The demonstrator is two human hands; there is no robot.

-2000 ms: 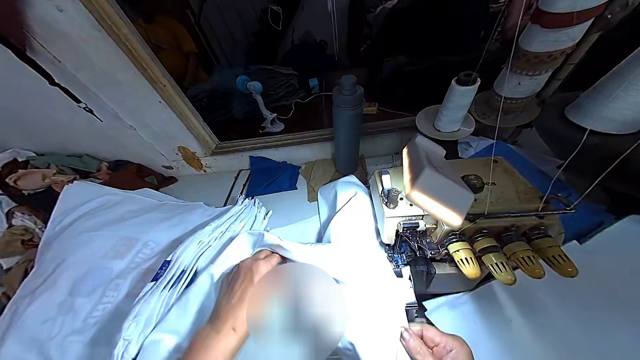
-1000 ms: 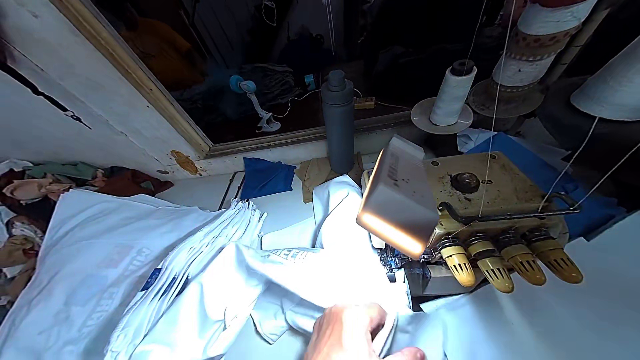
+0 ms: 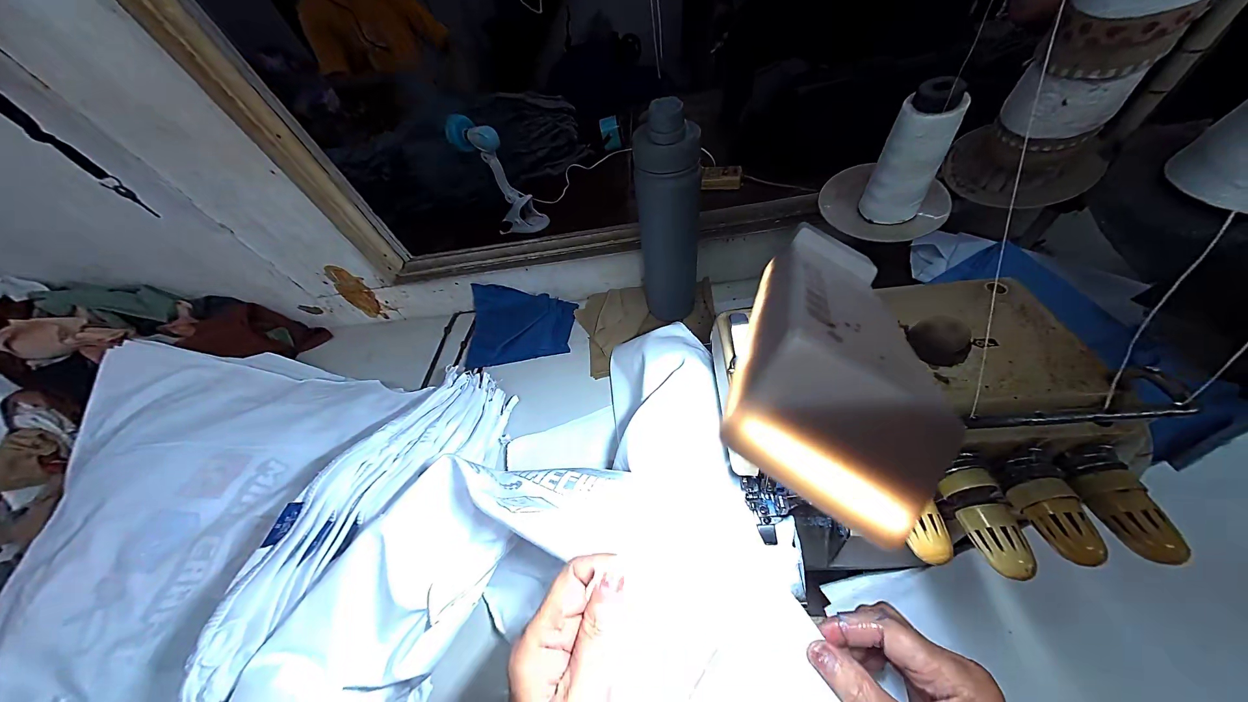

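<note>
White printed fabric (image 3: pixel 682 585), glaring under a lamp, lies in front of the overlock sewing machine (image 3: pixel 975 341). My left hand (image 3: pixel 561 634) grips it near the bottom middle, thumb on top. My right hand (image 3: pixel 892 653) pinches its right edge between thumb and fingers, just below the needle area. The lit lamp head (image 3: pixel 843 400) hides part of the machine. To the left lies a stack of white fabric pieces (image 3: pixel 390 468) with printing and a small blue label.
Behind stand a grey bottle (image 3: pixel 668 214) and a thread cone (image 3: pixel 916 151). Yellow tension knobs (image 3: pixel 1053 517) face the front. Blue (image 3: pixel 522 325) and brown scraps lie near the window ledge; mixed cloth (image 3: pixel 78 327) is heaped far left.
Both hands now hold the fabric at the front; one second ago only one hand was plainly visible, near the bottom middle. The fabric has shifted, and the lamp head appears nearer than two seconds ago.
</note>
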